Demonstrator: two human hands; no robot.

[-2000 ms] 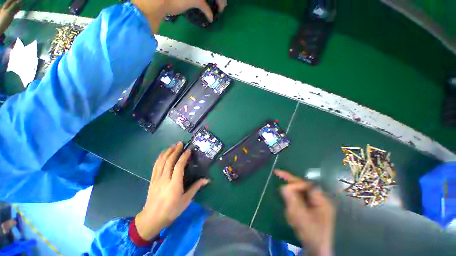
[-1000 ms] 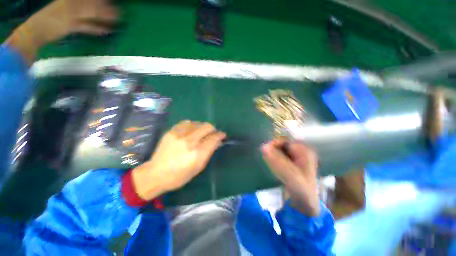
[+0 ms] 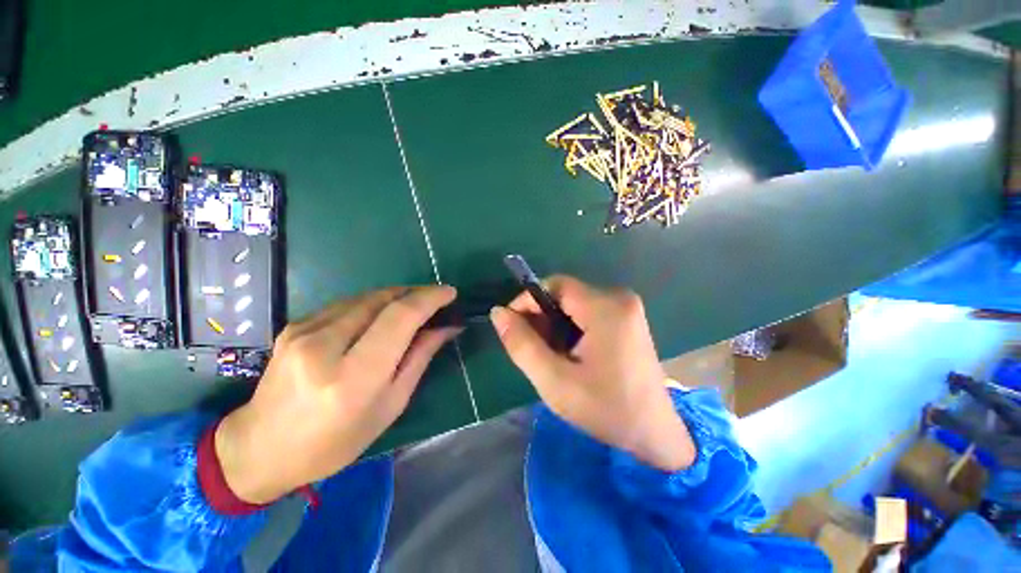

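Note:
My right hand [image 3: 599,358] holds a dark pen-like tool [image 3: 542,298] with a silver-grey end, pointing up and left. Its thumb and finger are at a thin dark strip [image 3: 478,318] that runs between my two hands. My left hand [image 3: 336,375] pinches the strip's other end between thumb and fingers. What the strip is, and anything under the fingers, is hidden. A pile of gold, white and black flex parts [image 3: 644,157] lies beyond my right hand. Open phone bodies lie left of my left hand, the nearest one [image 3: 232,269] with its board end away from me.
Several more phone bodies, one of them here [image 3: 127,246], stand in a row at the far left. A blue plastic box [image 3: 834,95] with a few strips is at the back right. The worn white conveyor edge [image 3: 336,69] runs along the back. A cardboard box [image 3: 789,364] sits below the bench.
The view has swung right, away from the phones and the other worker's arm. My hands have left the phone area and come close together. The thin strip and the tool now show clearly.

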